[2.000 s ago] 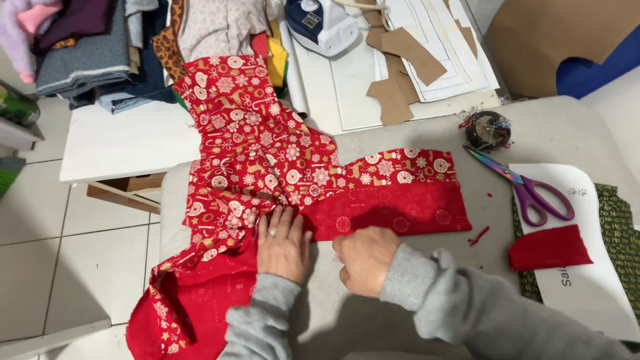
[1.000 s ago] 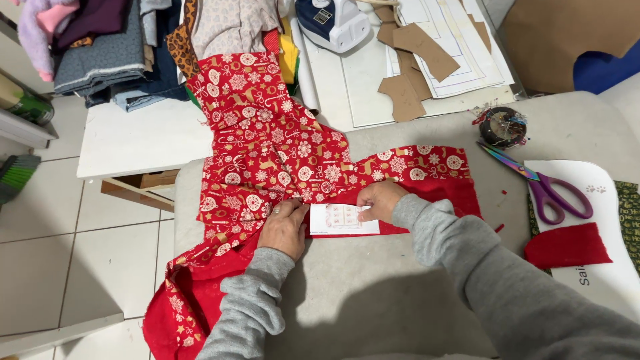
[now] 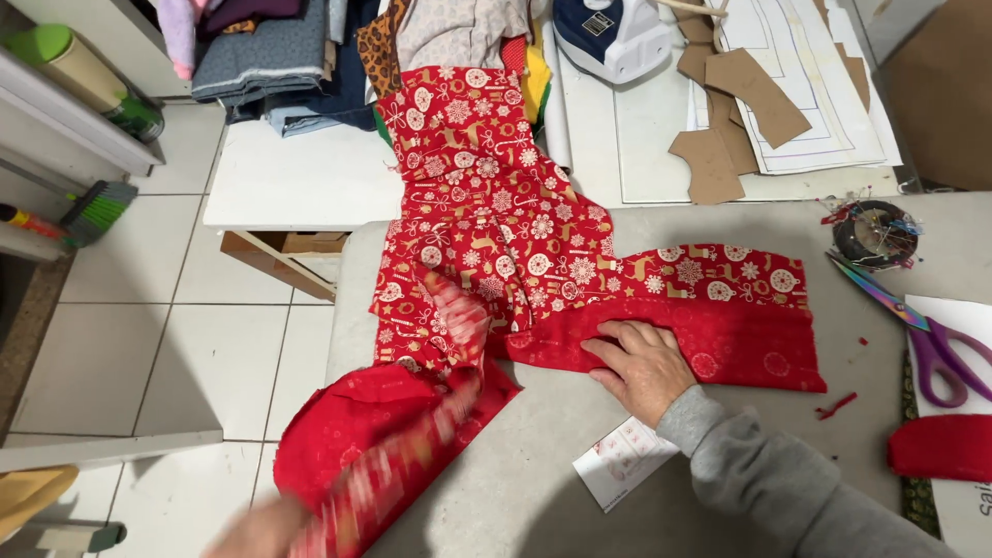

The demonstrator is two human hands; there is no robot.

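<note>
A red Christmas-print fabric piece (image 3: 496, 209) lies across the grey padded surface, its strip at the right folded to show the plain red reverse side (image 3: 744, 341). My right hand (image 3: 639, 364) rests on that strip with its fingers spread, pressing it flat. Blurred by motion, my left hand (image 3: 260, 531) is at the bottom left beside the loose end of the fabric (image 3: 387, 473); it seems to hold the edge. A small printed white card (image 3: 624, 461) lies just below my right wrist.
Purple-handled scissors (image 3: 918, 333), a pincushion full of pins (image 3: 876, 232) and a red scrap (image 3: 942, 448) are at the right. Behind stand an iron (image 3: 612, 35), brown card templates (image 3: 756, 93) and folded fabrics (image 3: 260, 62). Tiled floor (image 3: 108, 349) shows at the left.
My left hand has moved down and left from the middle of the fabric, and the loose end there has shifted. The card, lately in my right hand, lies released on the grey surface.
</note>
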